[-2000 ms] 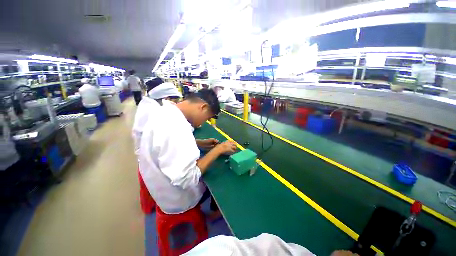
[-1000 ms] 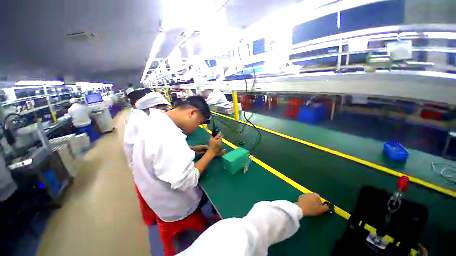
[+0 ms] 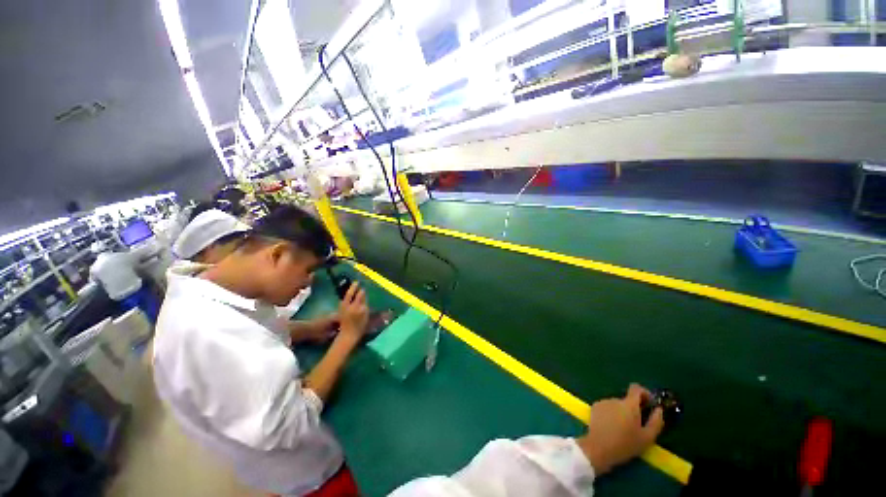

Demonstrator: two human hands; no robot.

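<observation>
My left hand (image 3: 622,427) reaches in from the bottom edge in a white sleeve, over the yellow strip. It holds a small black workpiece (image 3: 664,406) with shiny bits between its fingertips, above the dark green surface. The red handle (image 3: 816,450) of the toggle clamp stands at the lower right. The rest of the fixture is dark and cut off by the bottom edge. My right hand is out of the picture.
A person in a white coat (image 3: 228,374) works at the left beside a green box (image 3: 400,344) with a hanging black cable. A blue basket (image 3: 766,245) stands across the line. Yellow strips (image 3: 505,361) edge the dark green belt.
The view has turned right and tilted. My left hand, at the strip a second ago, is now raised over the belt side with the workpiece. The fixture has slipped mostly below the picture.
</observation>
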